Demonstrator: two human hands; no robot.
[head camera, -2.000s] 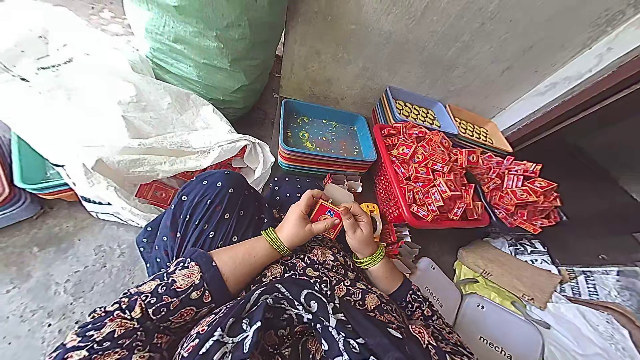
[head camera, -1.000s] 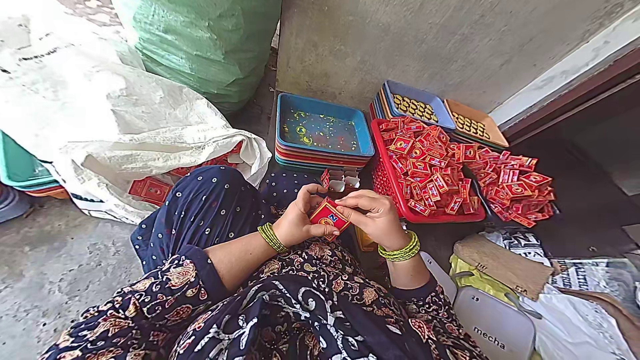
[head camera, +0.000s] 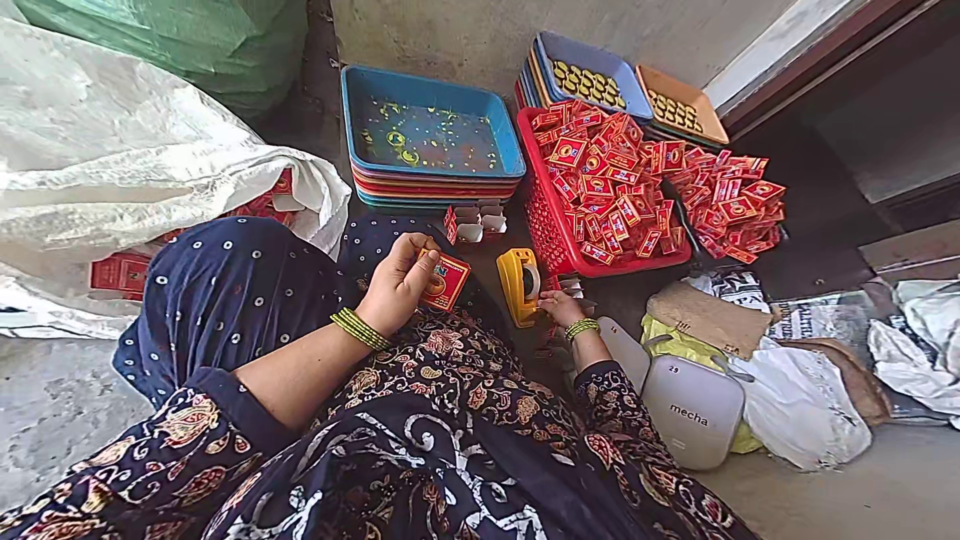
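My left hand (head camera: 403, 281) pinches a small red printed box (head camera: 446, 280) by its left side, above my lap. Beside the yellow tape dispenser (head camera: 516, 287), my right hand (head camera: 561, 307) reaches to its right edge near the tape roll; whether its fingertips hold a piece of tape cannot be made out. A few open red boxes (head camera: 470, 231) with pale insides stand just beyond my knee. Past the dispenser, a red plastic basket (head camera: 551, 232) is heaped with similar small red boxes (head camera: 619, 180).
A stack of plastic trays with a blue one (head camera: 435, 169) on top stands ahead. Behind the basket are trays (head camera: 637, 79) of small round items. At left lies a white sack (head camera: 150, 150) with red boxes; at right, grey lidded containers (head camera: 694, 442) and plastic bags (head camera: 802, 420).
My right hand has left the small box and moved right to the tape dispenser, which is now uncovered. My left hand keeps hold of the box.
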